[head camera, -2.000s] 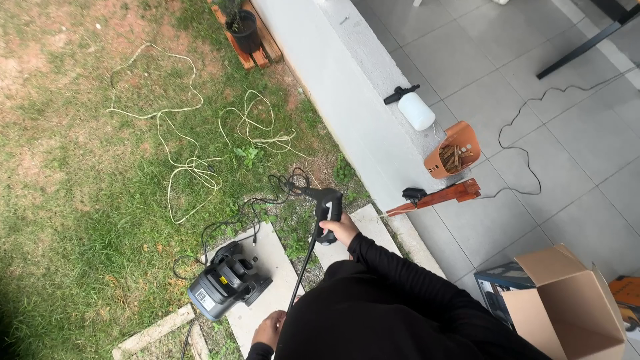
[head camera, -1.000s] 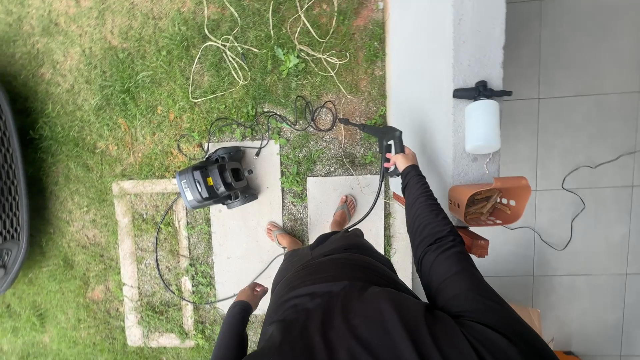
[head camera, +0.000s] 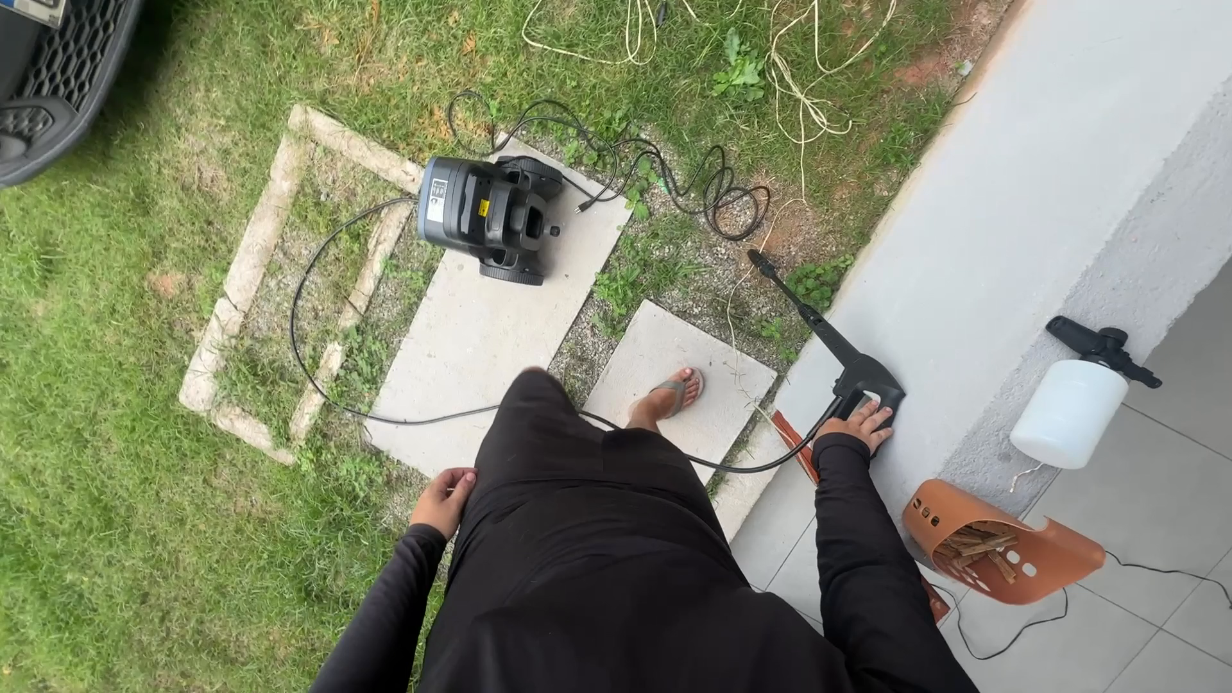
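My right hand (head camera: 855, 426) lies on the handle of a black pressure washer spray gun (head camera: 847, 361), fingers spread over it, at the white wall ledge; whether it grips the gun is not clear. The gun's nozzle points up and left over the gravel. A black hose (head camera: 760, 469) runs from the gun past my legs and curves round to the pressure washer (head camera: 486, 210), which rests on a concrete slab (head camera: 462, 337). My left hand (head camera: 444, 500) hangs beside my thigh, fingers curled, with nothing visible in it.
A foam bottle (head camera: 1070, 414) with a black top and an orange basket of wood pieces (head camera: 1049, 568) are at the right. A coiled black cable (head camera: 736, 207) and pale cord (head camera: 804, 96) lie on the ground. Stone edging (head camera: 255, 241) and a car's front (head camera: 67, 77) are at left.
The spray gun has gone from my raised right hand to the wall ledge, with my hand still on it. The view has turned markedly.
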